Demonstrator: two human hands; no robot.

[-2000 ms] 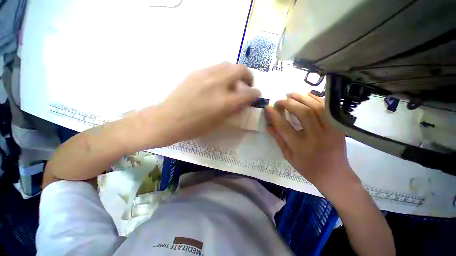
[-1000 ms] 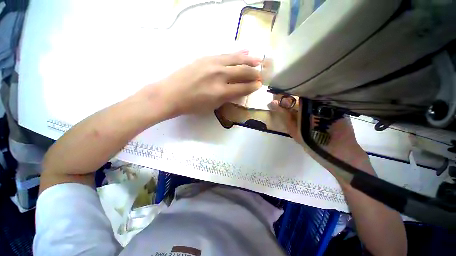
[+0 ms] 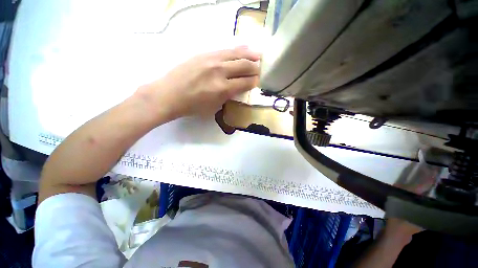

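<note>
The cream-white sewing machine head [image 3: 325, 57] fills the upper right. My left hand [image 3: 225, 76] lies palm down at its left side, fingers close together, with the fingertips by the needle area. Pale cloth under the fingers nearly vanishes against the white table, so its edges and any grip on it are unclear. The needle and any label are hidden. A small wire ring [image 3: 281, 103] hangs under the head. My right hand [image 3: 419, 177] is at the far right, blurred and largely hidden behind machine parts; its fingers cannot be made out.
The tan bed cut-out [image 3: 257, 116] has a dark edge. A dark curved bar [image 3: 335, 175] crosses the lower right. The white table [image 3: 173, 138] has a printed ruler along its front edge. Blue crates [image 3: 319, 233] stand below. A fine thread lies at the top.
My right hand has moved from the label, through the needle area, to the far right. My left hand has shifted slightly left in view and stays by the needle area. The dark label is no longer visible.
</note>
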